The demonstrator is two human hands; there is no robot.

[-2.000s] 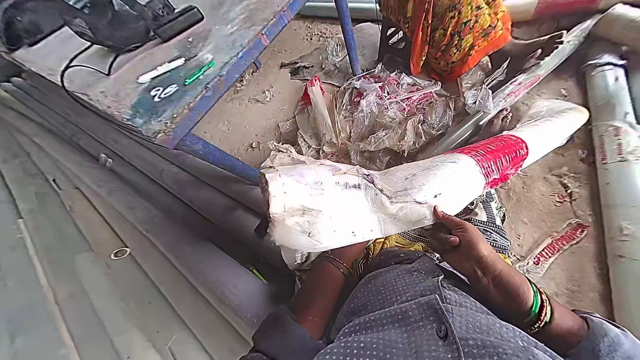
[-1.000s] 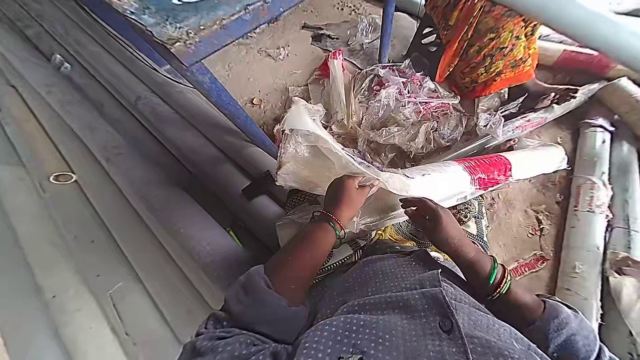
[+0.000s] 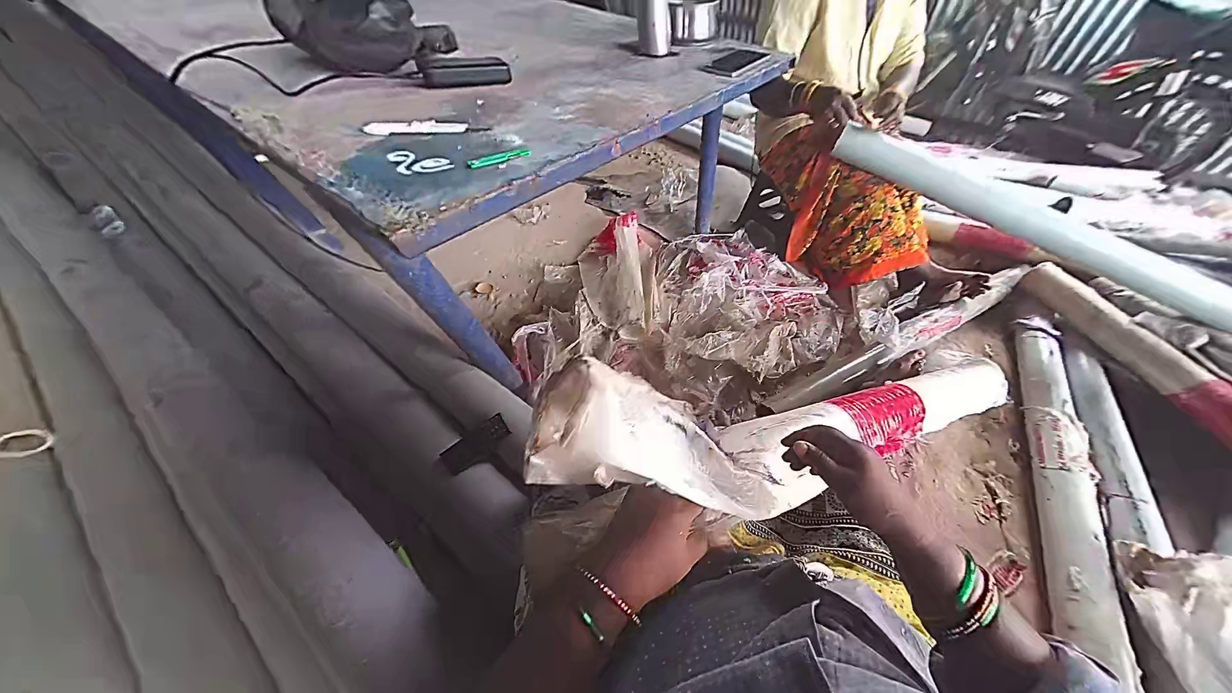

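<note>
A white plastic wrapper [image 3: 626, 433] with a red printed band [image 3: 881, 416] lies across my lap, on what looks like a roll or pipe. Its near-left end is loose and crumpled. My left hand [image 3: 654, 539] is at the lower edge of this loose end, its fingers hidden behind the film. Above the wrapper's middle, close to the red band, is my right hand [image 3: 837, 467], fingers curled and apart, with nothing seen in it. Beyond the wrapper lies a heap of torn clear plastic film [image 3: 751, 308].
Long grey pipes [image 3: 231, 462] run along the left. A blue-edged table [image 3: 577, 154] bears a dark bag [image 3: 346, 34], a marker [image 3: 414, 127] and a phone [image 3: 736, 63]. Another person [image 3: 847, 144] handles a pale pipe [image 3: 1039, 221]. More wrapped pipes [image 3: 1068, 500] lie at right.
My left hand has gone from on top of the wrapper's loose end to partly behind it. The view has tilted up, showing more of the table and the other person.
</note>
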